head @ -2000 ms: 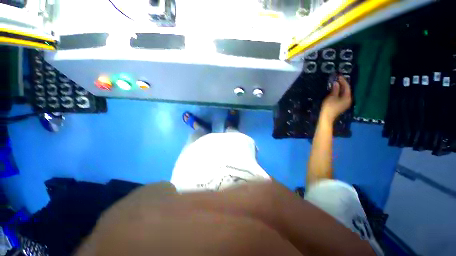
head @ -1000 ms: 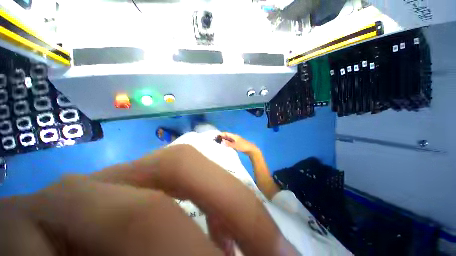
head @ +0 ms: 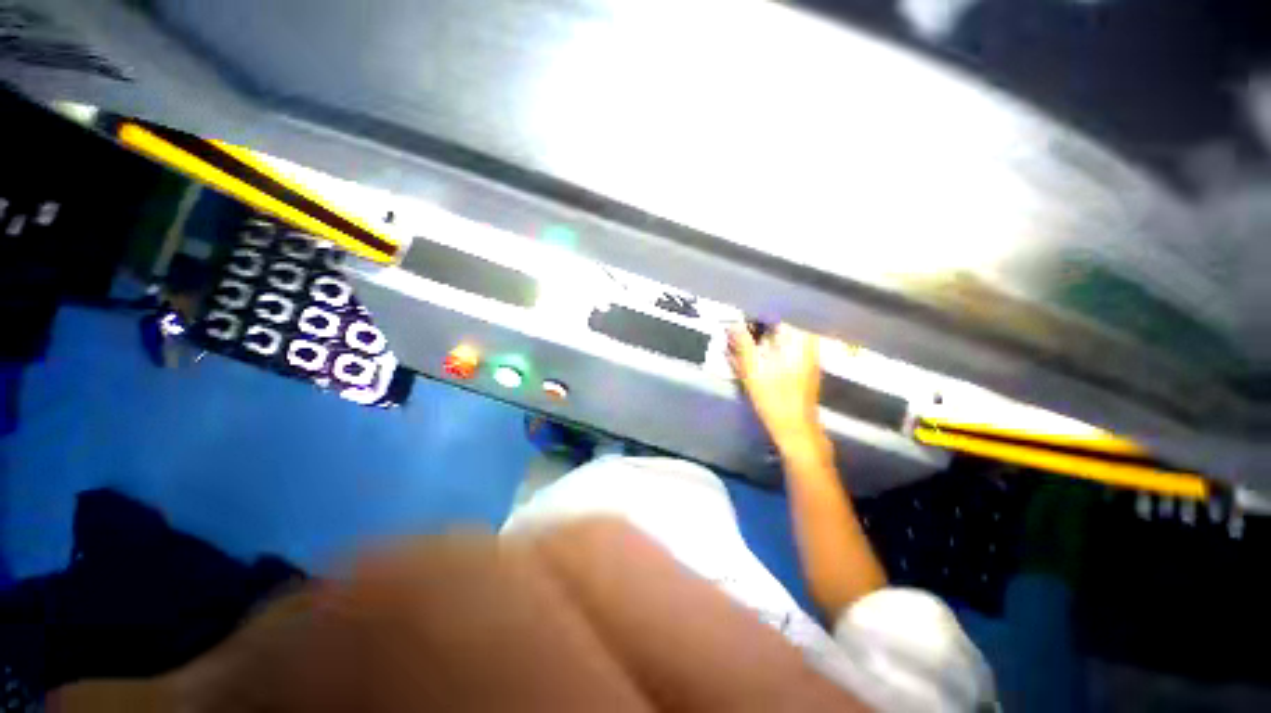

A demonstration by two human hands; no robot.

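My right hand [head: 783,373] reaches over the machine front panel [head: 669,397], right of the middle black pad [head: 650,334]. A small dark part [head: 757,332] shows at its fingertips, which look pinched on it; its shape is blurred. The fingertips are at the panel's back edge by the opening. A large blurred skin-coloured shape fills the bottom; I cannot tell whether it is my left hand. The fixture is not clearly visible.
The white hood [head: 781,153] spans the top. Yellow-and-black bars [head: 258,192] flank the opening. A tray with white rings [head: 296,314] lies left, a dark tray [head: 955,536] right. Lit red, green and orange buttons [head: 507,372] sit on the panel. Blue floor [head: 209,460] lies below.
My right hand went from the right tray to in front of my body, then up and forward over the panel. The view has tilted, and the hood now fills the top.
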